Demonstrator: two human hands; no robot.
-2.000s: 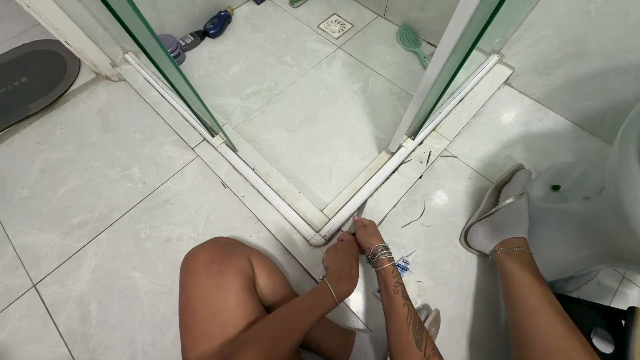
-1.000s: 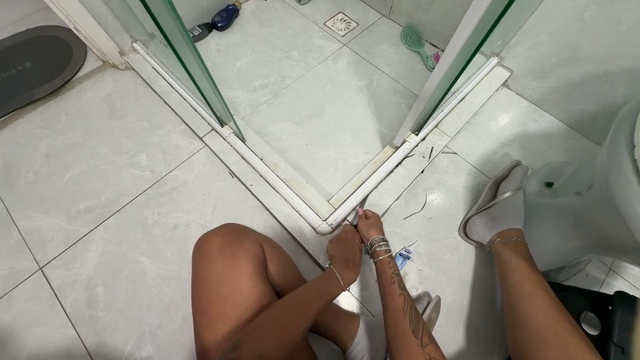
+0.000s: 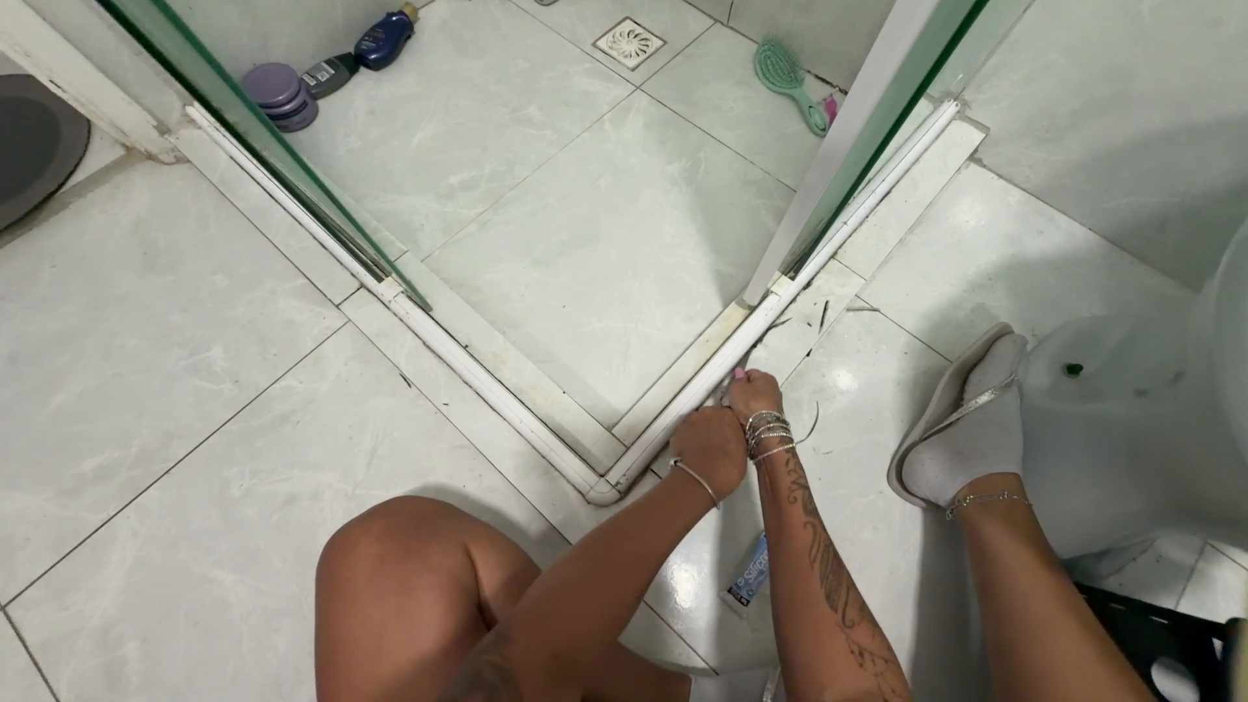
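Both hands are close together at the outer side of the white shower door track [image 3: 682, 405], just right of its corner. My left hand [image 3: 710, 450], with a bracelet at the wrist, is curled into a fist; what lies inside it is hidden. Touching it on the right, my right hand [image 3: 756, 392], with several bracelets, is bent in against the track's base, a pink nail showing. A thin tool may be between them, but it cannot be made out. A blue and white silicone tube [image 3: 749, 575] lies on the floor tiles beside my right forearm.
Green-edged glass panels [image 3: 283, 161] rise from the track. Dark thin scraps [image 3: 823, 314] lie on the sill at right. Inside the shower are bottles [image 3: 385, 39], a green hairbrush [image 3: 785, 78] and a drain [image 3: 630, 43]. My slippered foot [image 3: 965, 419] stands beside the toilet [image 3: 1121, 419].
Both hands stay together at the track near the corner, with only small shifts. The silicone tube shows more fully than two seconds ago.
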